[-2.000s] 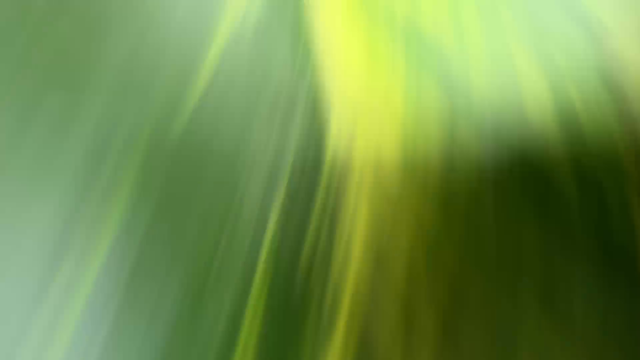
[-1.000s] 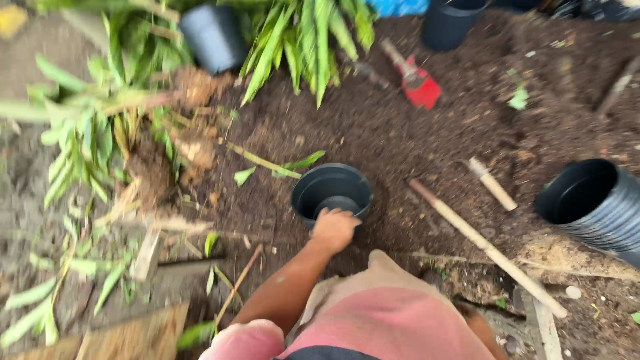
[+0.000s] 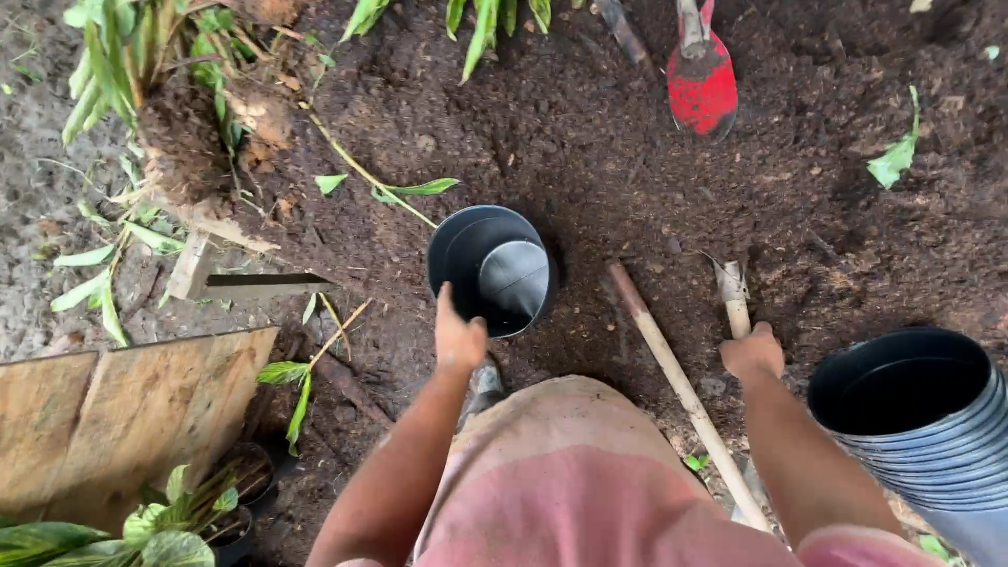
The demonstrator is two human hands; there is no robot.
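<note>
My left hand grips the near-left rim of a black plastic plant pot, whose inside holds no soil. To the right, my right hand is closed around the wooden handle of a hand tool; the tool's far end looks dirty, and its kind is unclear. Between my arms a long wooden handle lies slanted on the dark soil. A stack of nested black pots lies tilted beside my right forearm.
A red-bladed hand trowel lies at the top. Uprooted leafy plants with soil on their roots are at upper left. Wooden boards and potted leafy plants are at lower left. A cut stem reaches toward the pot.
My right hand, not visible one second ago, is now on the short wooden handle that lay on the soil. My left hand remains at the pot. The view has moved closer.
</note>
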